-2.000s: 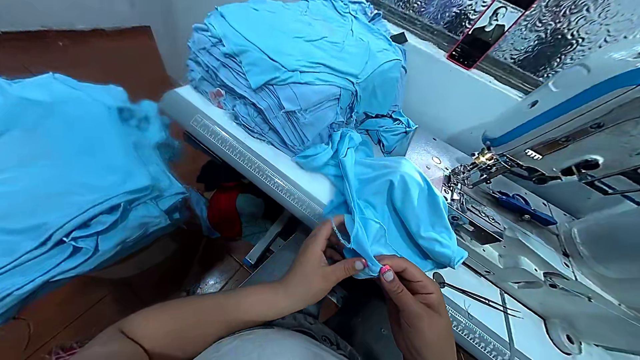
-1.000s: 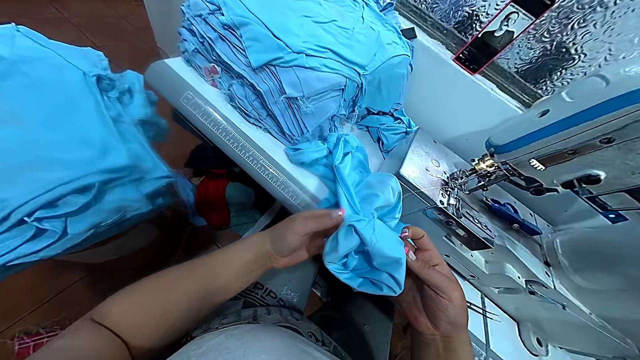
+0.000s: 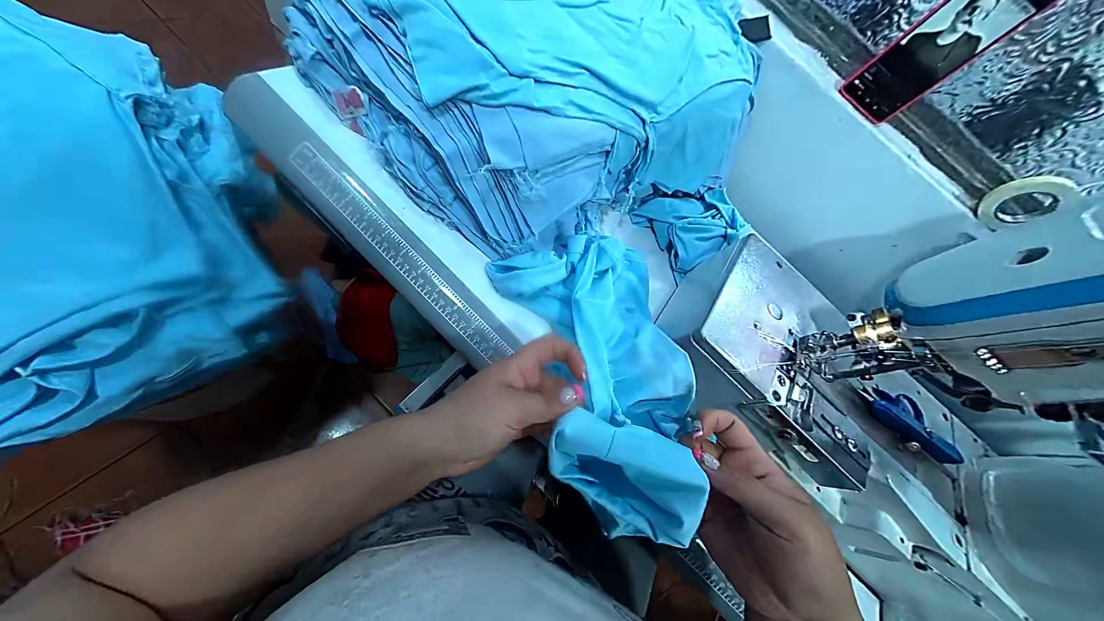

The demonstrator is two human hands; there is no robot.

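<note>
A light blue fabric piece (image 3: 634, 474) lies partly on the table and hangs over its front edge, its lower end an open tube-like opening. My left hand (image 3: 509, 401) pinches this opening's upper left side between thumb and finger. On the right side of the same opening, the fingertips of my right hand (image 3: 746, 492) hold the fabric, with the palm turned inward. The rest of the piece lies bunched toward a large stack of blue cut fabric (image 3: 552, 129). To the right of both hands is an industrial sewing machine (image 3: 992, 319) with its needle area over a metal plate.
The table edge bears a ruler strip (image 3: 405, 259). Another pile of blue fabric (image 3: 112, 241) stands at the left. A crumpled blue piece (image 3: 694, 224) lies behind the metal plate. Blue thread snips (image 3: 914, 427) rest on the machine bed, and a tape roll (image 3: 1026, 203) is on the machine.
The hanging end of the fabric, bunched one second ago, now shows an opening spread between my hands. The tweezers seen beside my right hand two seconds ago are no longer plainly visible.
</note>
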